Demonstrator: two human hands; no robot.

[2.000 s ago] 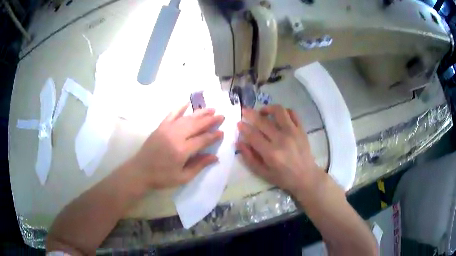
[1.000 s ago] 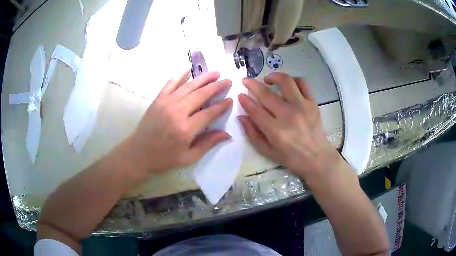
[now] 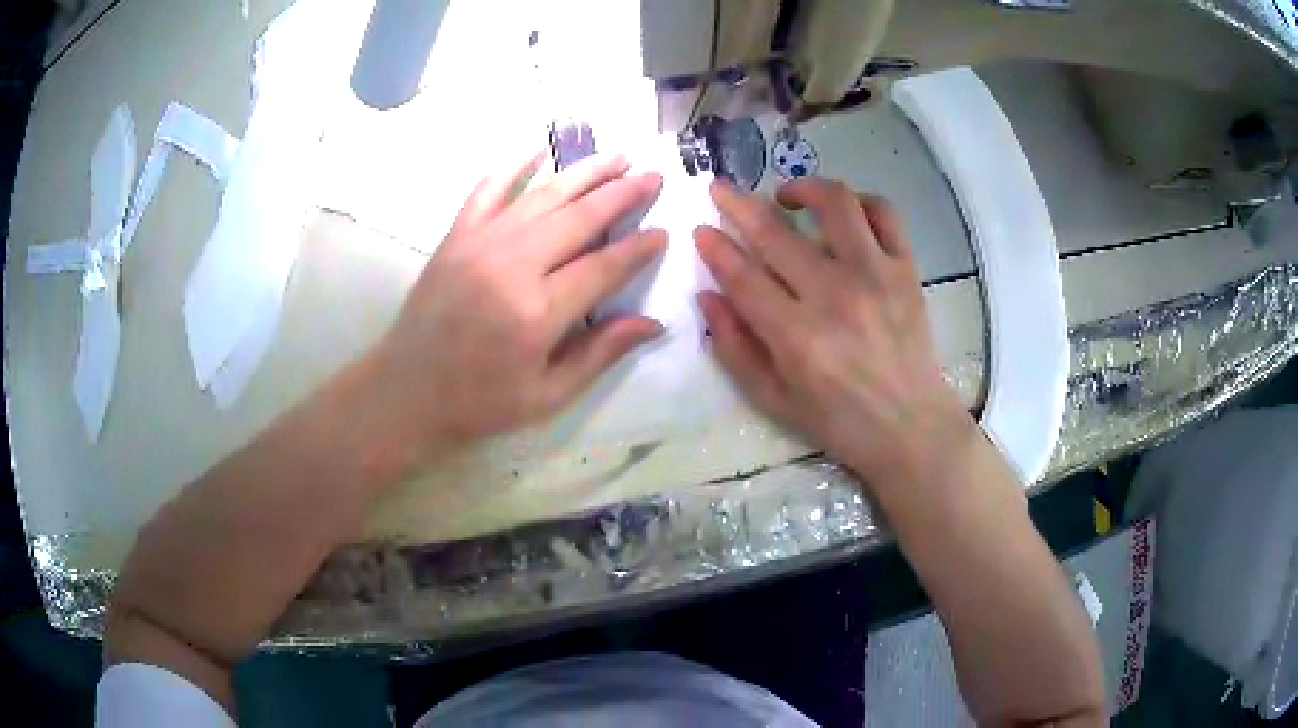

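Note:
A white collar piece (image 3: 666, 292) lies flat on the machine bed under the presser foot area (image 3: 693, 151), its upper part washed out by the lamp. My left hand (image 3: 534, 292) lies flat on its left side, fingers spread and pointing at the needle. My right hand (image 3: 819, 306) presses on its right edge, fingertips just below the presser foot, fingers bent. The needle tip itself cannot be made out. A neat arc of stacked collar pieces (image 3: 1014, 270) lies right of my right hand.
The beige machine head (image 3: 840, 50) stands above the hands. A pile of white cut pieces (image 3: 249, 292) and crossed white pieces (image 3: 103, 268) lie at left. A grey flat strip (image 3: 399, 50) is at top left. Plastic film (image 3: 626, 548) wraps the table's front edge. A board with red lettering (image 3: 1135, 612) is low right.
The collar piece has moved up toward the needle, and its pointed lower end no longer shows below the hands. Both hands stay on it. The view has shifted, the table now sitting higher.

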